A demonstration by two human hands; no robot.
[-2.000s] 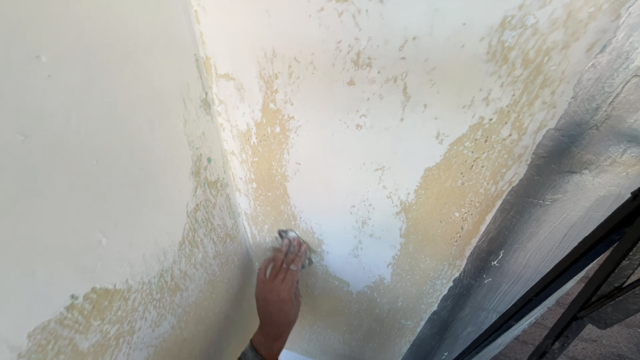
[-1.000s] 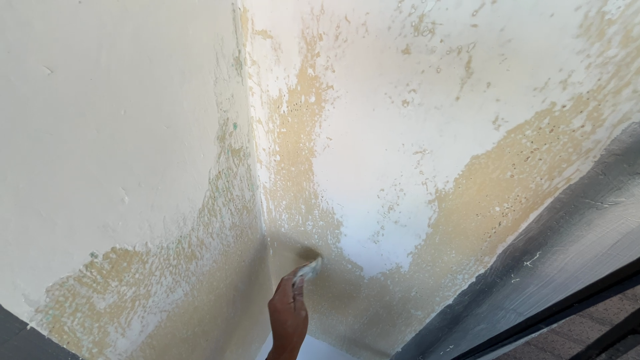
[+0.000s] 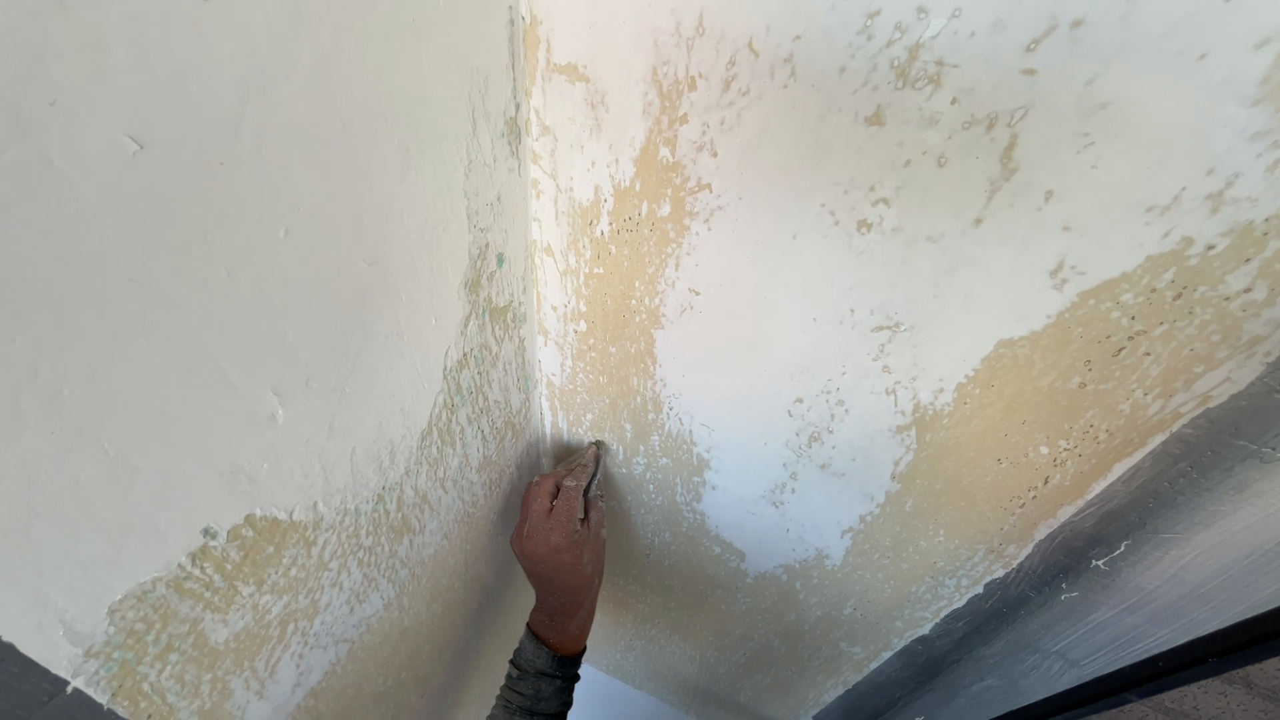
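Observation:
My left hand (image 3: 562, 535), dusted with pale powder and in a dark sleeve, is at the inside corner where two walls meet. Its fingertips pinch a small, thin, dark-edged object, mostly hidden by the fingers, against the lower part of the right wall (image 3: 790, 330). This wall has white areas with tan patches showing through, and one tan band runs up from just above the fingertips. The left wall (image 3: 250, 250) is off-white, with a rough, mottled tan and greenish area low down and along the corner. My right hand is out of view.
A dark grey painted band (image 3: 1120, 560) with scratches slants along the lower right. Below it runs a black bar (image 3: 1150, 665). Another dark grey area (image 3: 45, 685) fills the bottom left corner. A white surface (image 3: 620, 697) shows beside the sleeve at the bottom.
The left hand has stayed low by the corner, and its fingers have turned from pointing right to pointing more upward, closer to the corner line. The view has shifted somewhat.

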